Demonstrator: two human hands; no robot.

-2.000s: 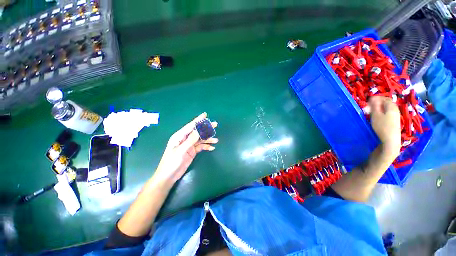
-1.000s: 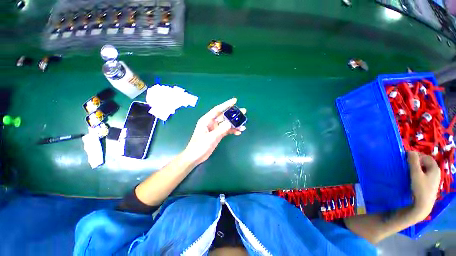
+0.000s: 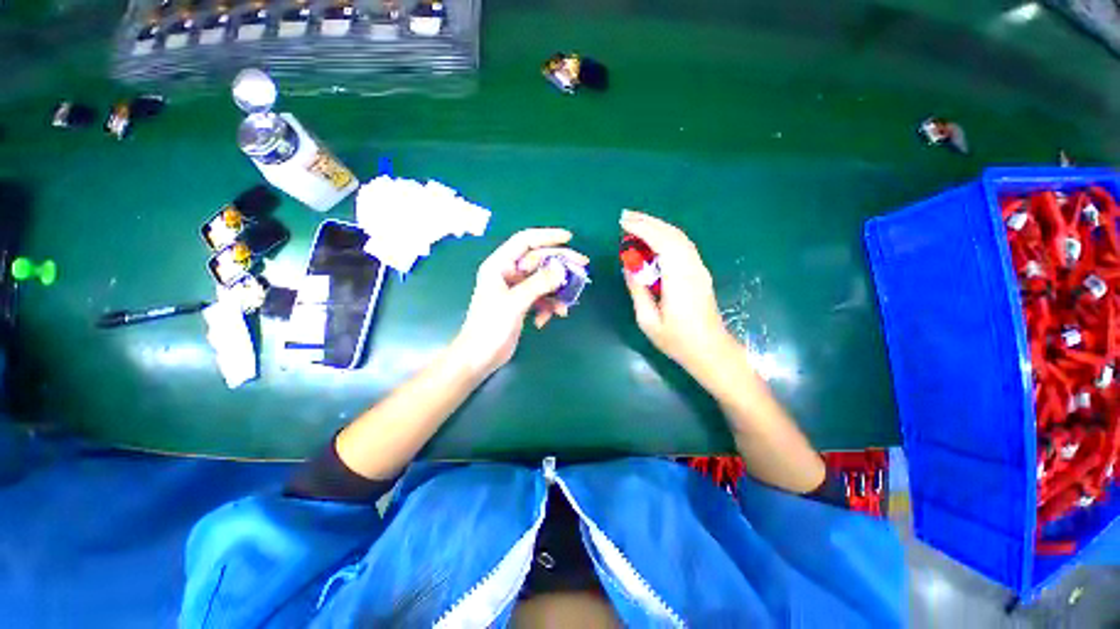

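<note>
My left hand (image 3: pixel 510 295) holds a watch (image 3: pixel 566 280) between thumb and fingers above the green bench. The watch is small, tilted and partly covered by the fingers, with a pale sheen. My right hand (image 3: pixel 673 285) holds a red clamp (image 3: pixel 637 258) with a pale part, mostly hidden by the fingers. The clamp is near the watch, a short gap to its right, not touching it.
Blue bin (image 3: pixel 952 369) of red clamps at right. Black tray of red-clamped watches (image 3: pixel 856 479) at the bench edge. White bottle (image 3: pixel 301 170), wipes (image 3: pixel 412 221), smartphone (image 3: pixel 342 289), open watches (image 3: pixel 230 261) and marker pen (image 3: pixel 154 315) at left. Blister tray (image 3: pixel 295 55) upper left.
My right hand has left the blue bin and come in beside my left hand with a red clamp. The watch in my left hand has tilted. The camera view has shifted.
</note>
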